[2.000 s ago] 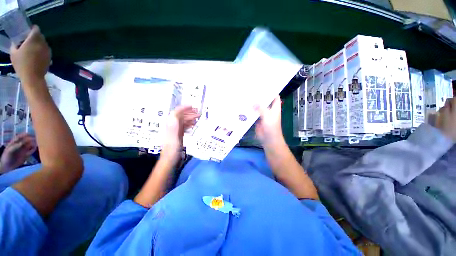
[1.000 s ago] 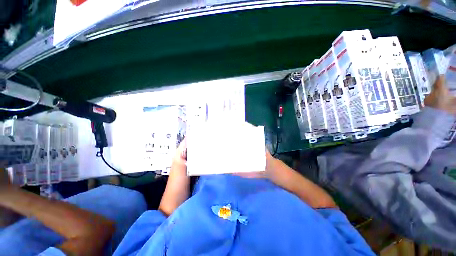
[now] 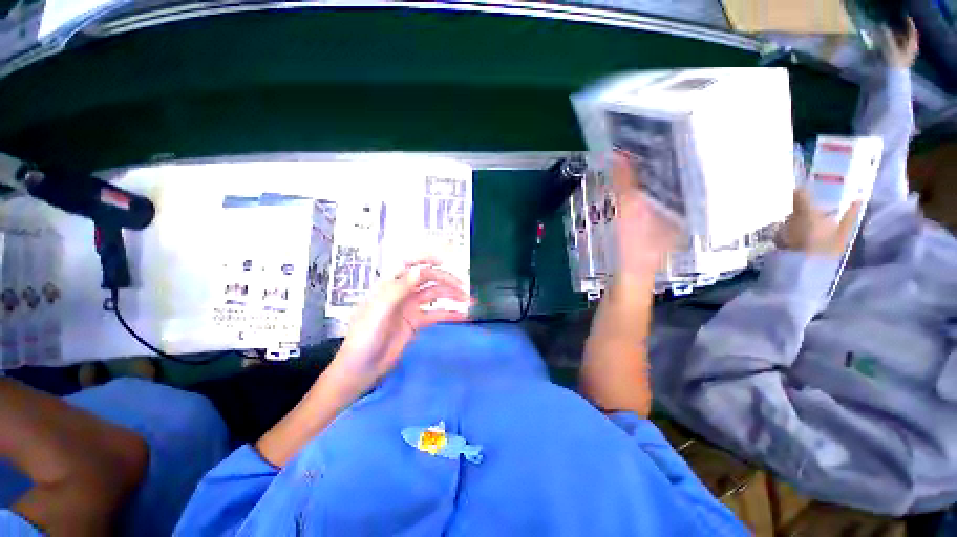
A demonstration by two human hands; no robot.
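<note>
My right hand [image 3: 642,231], blurred, is raised at the right against a large white box [image 3: 740,147] with a dark printed panel, and grips its near left side. The box is tilted over the row of standing boxes and hides part of them. My left hand [image 3: 409,299] is over the near end of a printed white box [image 3: 446,205] lying on the white board. Its fingers are apart and slightly bent, and it grips nothing visible. More printed boxes [image 3: 262,262] lie left of it.
A black heat gun [image 3: 121,205] lies at the left, its cord running along the near edge. Another black tool [image 3: 558,187] stands before the right-hand boxes [image 3: 588,236]. Co-workers are on both sides; the right one holds a slim box [image 3: 839,173]. Standing boxes [image 3: 32,288] are at far left.
My hands were together at a white box in front of me; now they are apart. My right hand has moved right and up with a box. My left hand is over the lying box.
</note>
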